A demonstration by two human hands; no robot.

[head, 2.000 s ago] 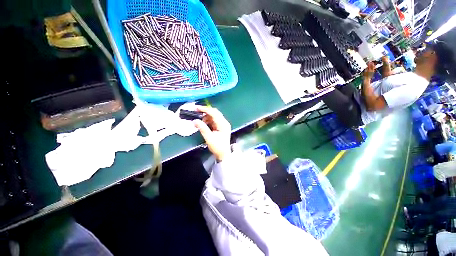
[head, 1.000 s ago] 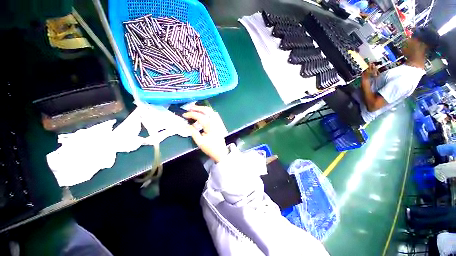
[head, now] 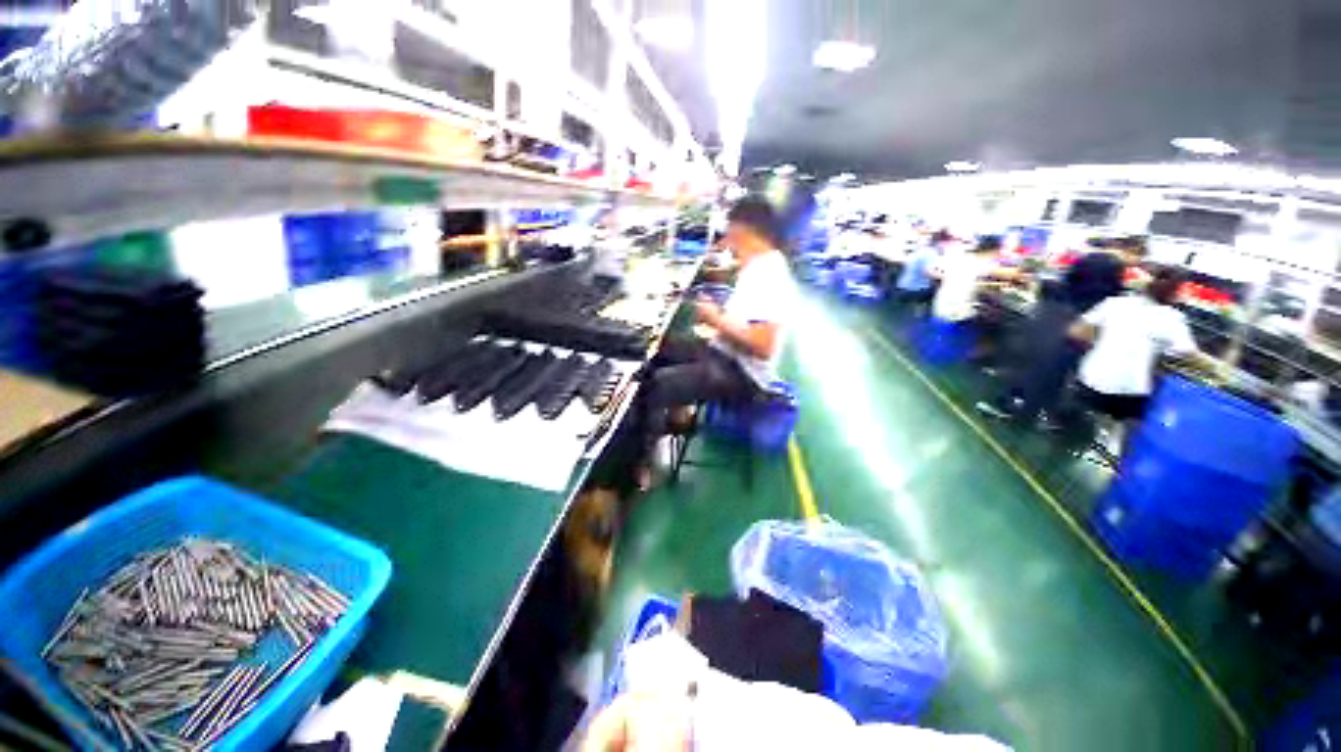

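Observation:
The blue plastic basket (head: 353,566) stands at the lower left, holding a heap of silver metal pins (head: 191,632). A white cloth (head: 360,716) lies beside it at the bench edge, cut off by the bottom edge. My right hand (head: 644,723) is blurred and mostly cut off at the bottom centre, to the right of the bench edge, with its light sleeve beside it. Its fingers cannot be made out, nor whether it holds anything. My left hand is out of the picture.
Zigzag rows of black parts (head: 508,378) lie on a white sheet (head: 441,436) further along the bench. A seated person (head: 757,309) works beyond. Below, right, are dark material (head: 757,639) and a clear-bagged blue crate (head: 882,624). More people and blue crates (head: 1199,463) are at right.
The view has swung up and right, showing more of the hall. The basket now appears lower left. My right hand has left the cloth area by the basket and sits at the bottom edge.

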